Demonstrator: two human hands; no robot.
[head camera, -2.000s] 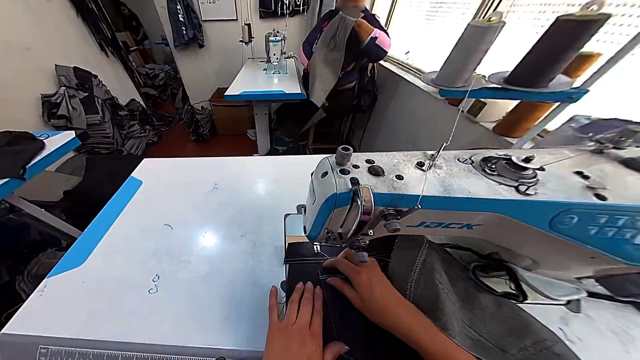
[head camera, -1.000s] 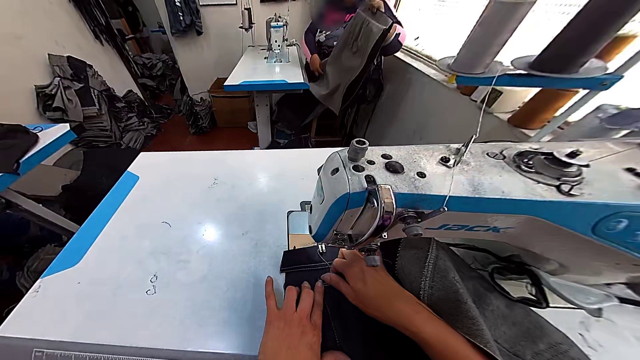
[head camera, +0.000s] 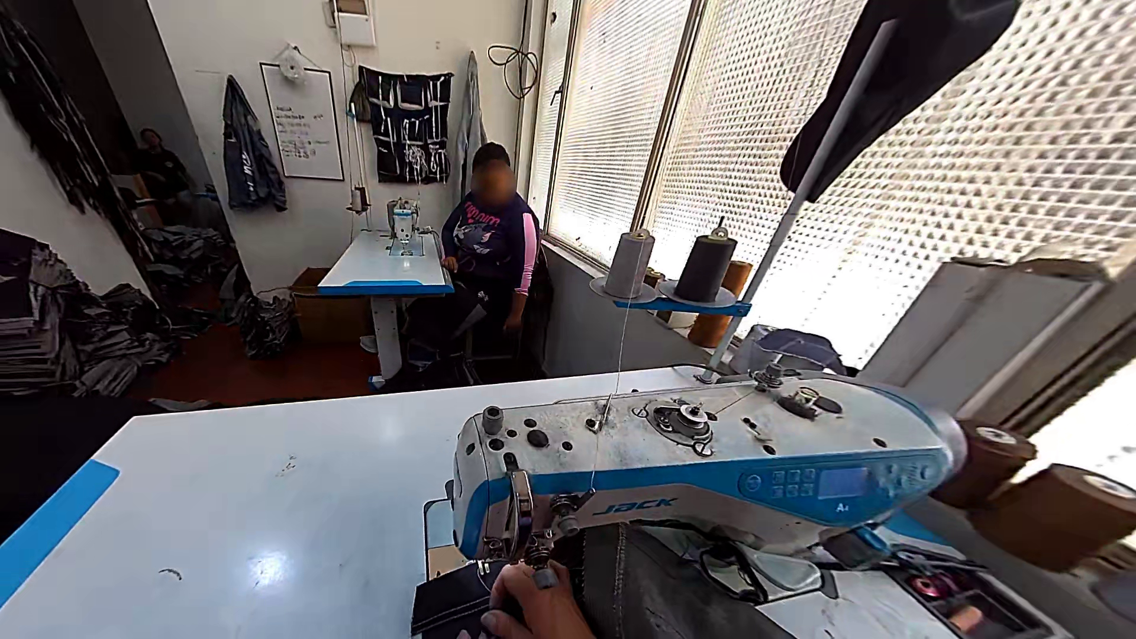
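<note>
A white and blue Jack sewing machine (head camera: 701, 479) stands on the white table. Dark fabric with light stitching (head camera: 454, 603) lies under its needle area. My right hand (head camera: 540, 603) presses on this fabric beside the presser foot, its fingers bent and a ring-like band on one finger; whether it grips the cloth is unclear. Of my left hand, at most a fingertip shows at the bottom edge, so its state is hidden. Grey fabric with a seam (head camera: 657, 577) runs under the machine arm, right of my right hand.
Thread cones (head camera: 701, 266) stand on a blue-edged holder behind the machine. Safety glasses (head camera: 732, 572) and a tray of small items (head camera: 958, 595) lie at the right. A person (head camera: 493, 231) sits by another sewing table (head camera: 386, 266). Fabric piles (head camera: 98, 337) lie at far left.
The view has tilted up and right. My left hand has almost left the view. The seated person no longer holds up the grey cloth seen earlier.
</note>
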